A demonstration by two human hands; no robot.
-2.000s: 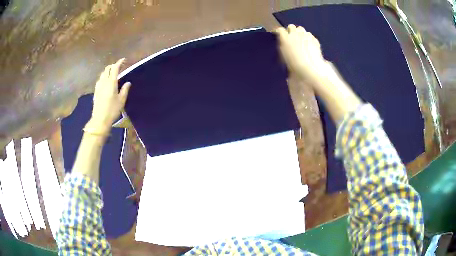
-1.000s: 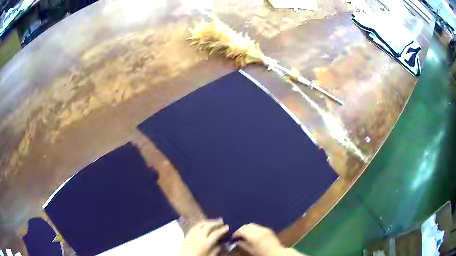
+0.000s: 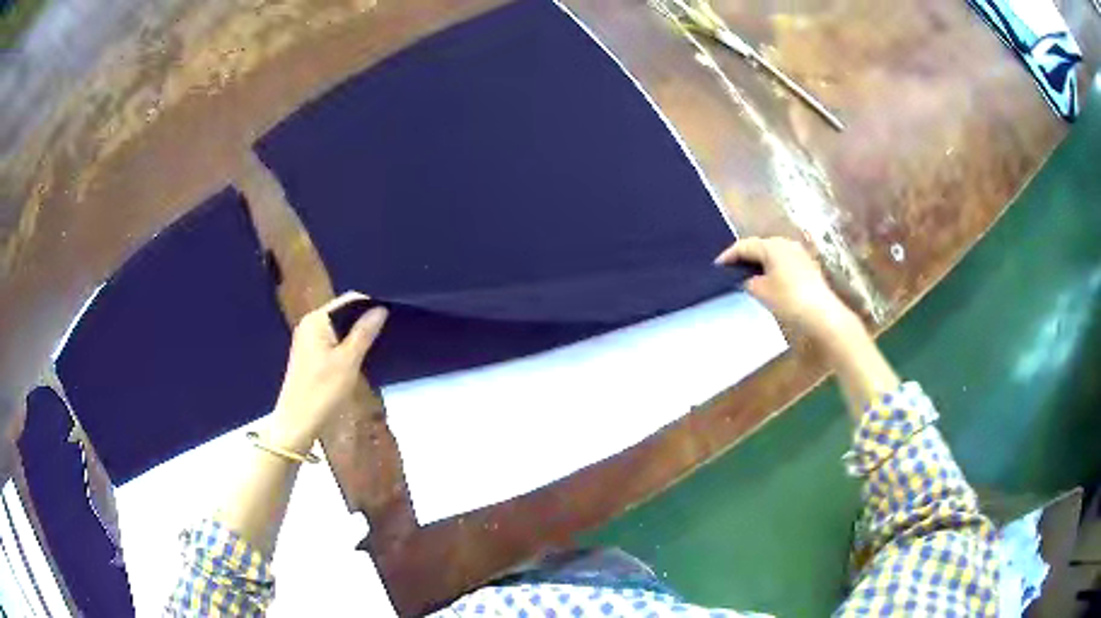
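Observation:
A large navy cut panel (image 3: pixel 483 169) lies on the brown table. Both hands hold its near edge, lifted and folded back a little. My left hand (image 3: pixel 328 362), with a yellow bracelet at the wrist, pinches the near left corner. My right hand (image 3: pixel 785 284) pinches the near right corner. Below the lifted edge a white piece (image 3: pixel 580 417) shows, flat on the table. How far it runs under the navy panel is hidden.
To the left lie a second navy panel (image 3: pixel 181 338) with a white piece (image 3: pixel 242 531) at its near side, a narrow navy piece (image 3: pixel 67 495) and white strips (image 3: pixel 30 555). A thin stick (image 3: pixel 779 82) lies at the top. The table (image 3: pixel 966 217) ends at the green floor.
The near edge of the large navy panel has been lifted and drawn away from the wearer, uncovering white. The hands have moved apart to its two corners. The view has shifted.

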